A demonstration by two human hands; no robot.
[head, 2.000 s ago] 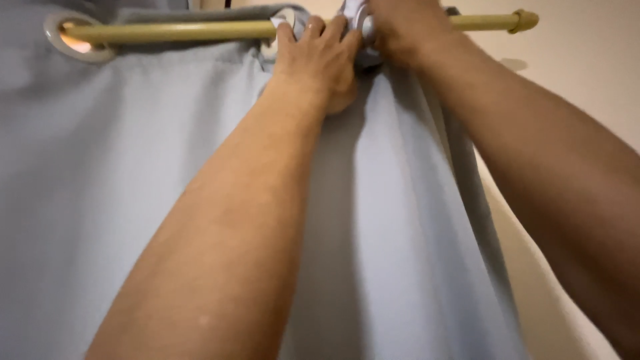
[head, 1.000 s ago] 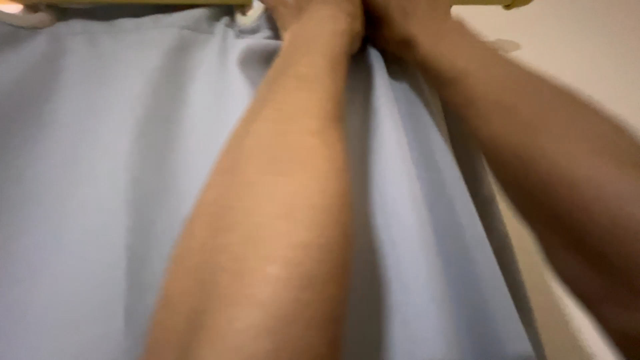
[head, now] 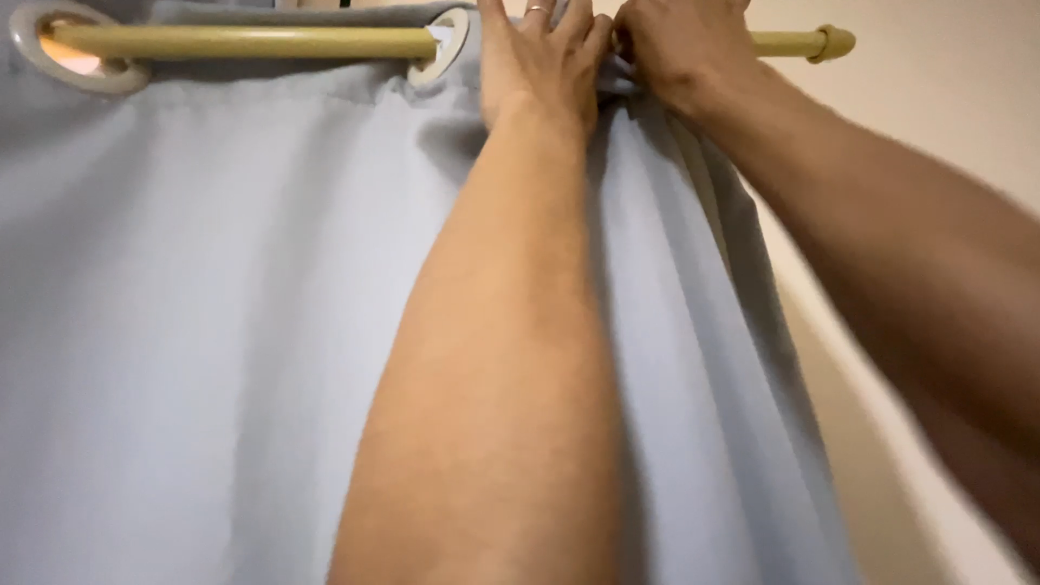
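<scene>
A light grey-blue grommet curtain (head: pixel 203 284) hangs from a yellow curtain rod (head: pixel 244 42) across the top of the view. One grommet ring (head: pixel 122 77) is around the rod at the far left, another ring (head: pixel 447 49) sits just left of my left hand, with something white inside it. My left hand (head: pixel 544 69), with a ring on one finger, is on the bunched curtain top at the rod. Right beside it, my right hand (head: pixel 682 49) has its fingers curled at the gathered curtain top. What its fingertips hold is hidden.
The rod ends in a rounded finial (head: pixel 835 43) to the right of my hands. A beige wall (head: pixel 934 89) lies behind the rod and beside the curtain's right edge. Light shows through the far-left grommet.
Against two seconds ago, my left hand has moved right along the rod from the second ring, which now shows more fully. The view dipped and came back up.
</scene>
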